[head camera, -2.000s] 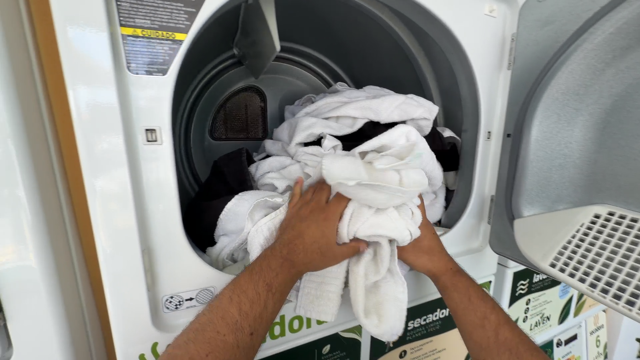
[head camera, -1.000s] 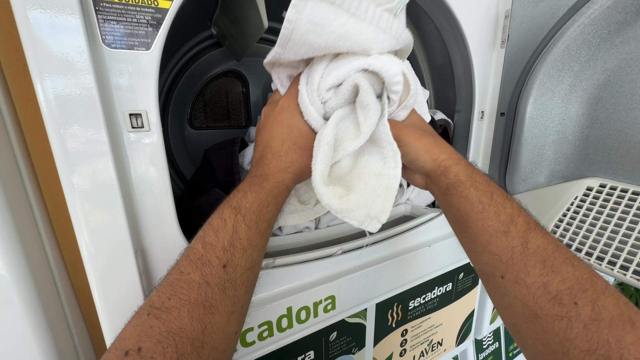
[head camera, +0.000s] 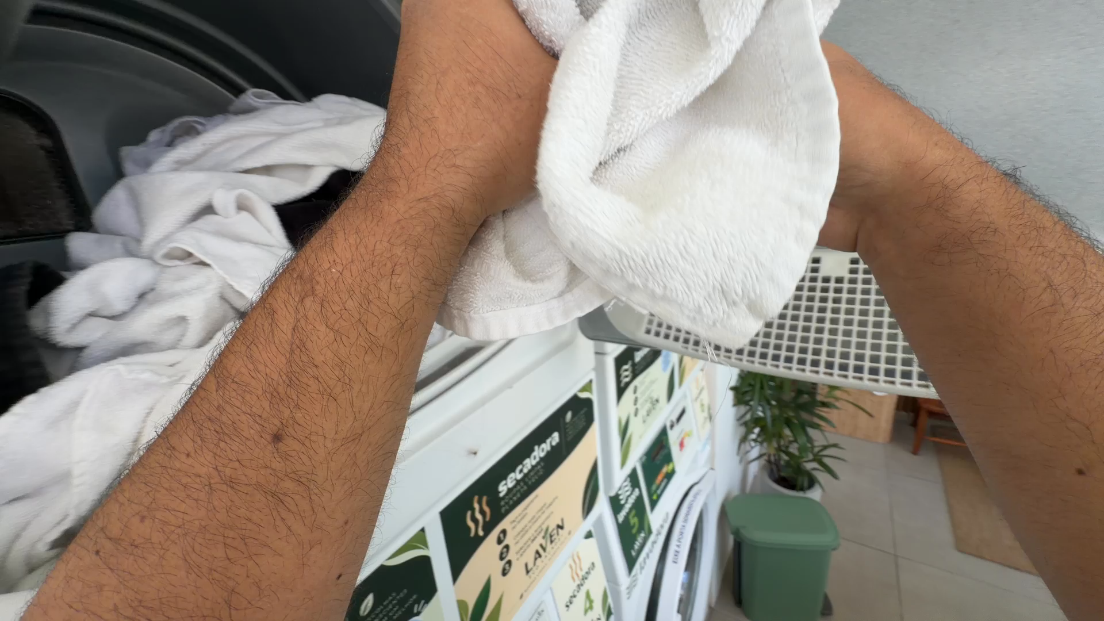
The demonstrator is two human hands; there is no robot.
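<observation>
A bunched white terry towel hangs between my two hands, in front of the open dryer door. My left hand presses on its left side, with the fingers hidden behind the cloth. On its right side my right hand grips it, partly covered by the folds. White laundry lies heaped in the dryer drum at the left, with dark cloth among it.
The door's white lint grille is behind and below the towel. Lower down are the labelled dryer front, a front-loading washer, a potted plant and a green bin on the tiled floor.
Both hands have lifted the white towel from the heap and moved it out of the drum, to the right. The view has swung right and closer.
</observation>
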